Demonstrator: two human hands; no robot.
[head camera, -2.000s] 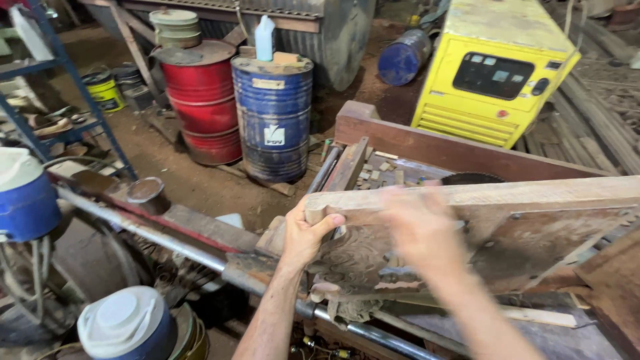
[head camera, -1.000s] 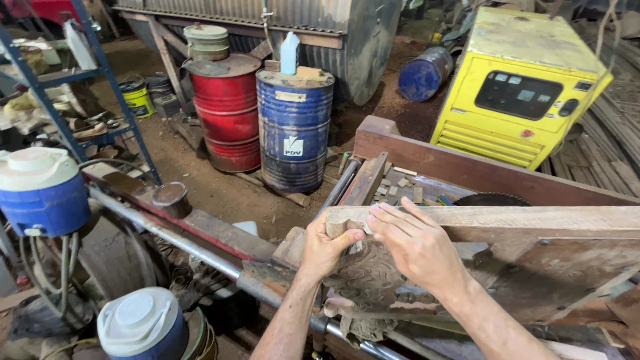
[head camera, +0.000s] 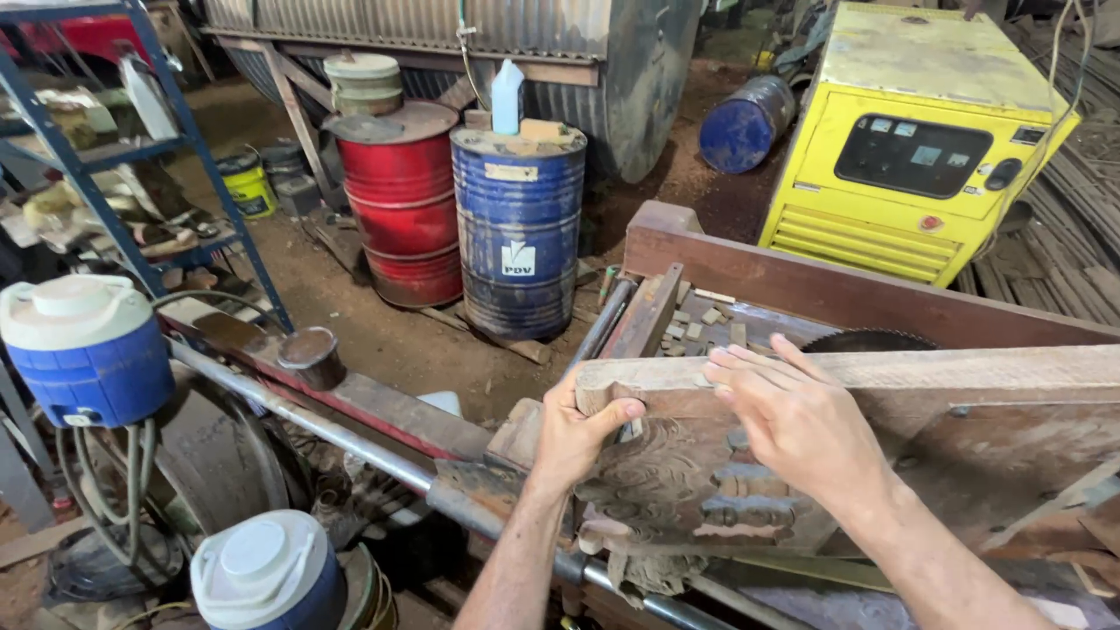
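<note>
A long wooden board (head camera: 945, 367), its edge upward, crosses the right half of the view. My left hand (head camera: 573, 429) grips its notched left end, with the thumb on the near face. Fingers extended, my right hand (head camera: 792, 411) lies flat against the board's top edge, a little right of my left hand. Below the edge is a wooden panel (head camera: 656, 464) with carved swirls and shaped cutouts. A rag (head camera: 656, 573) hangs beneath it. Behind the board, a toothed circular saw blade (head camera: 871, 339) and small wood blocks (head camera: 694, 331) lie within a wooden frame (head camera: 787, 271).
A steel rail (head camera: 306, 420) runs diagonally on the left, near two blue-and-white water coolers (head camera: 96, 359). Farther back stand a red drum (head camera: 402, 210), a blue drum (head camera: 518, 201) and a yellow generator (head camera: 901, 192). A blue metal shelf (head camera: 114, 157) is at the left.
My right hand, blurred above the near face two seconds ago, now rests on the board's top edge. My left hand stays at the board's left end.
</note>
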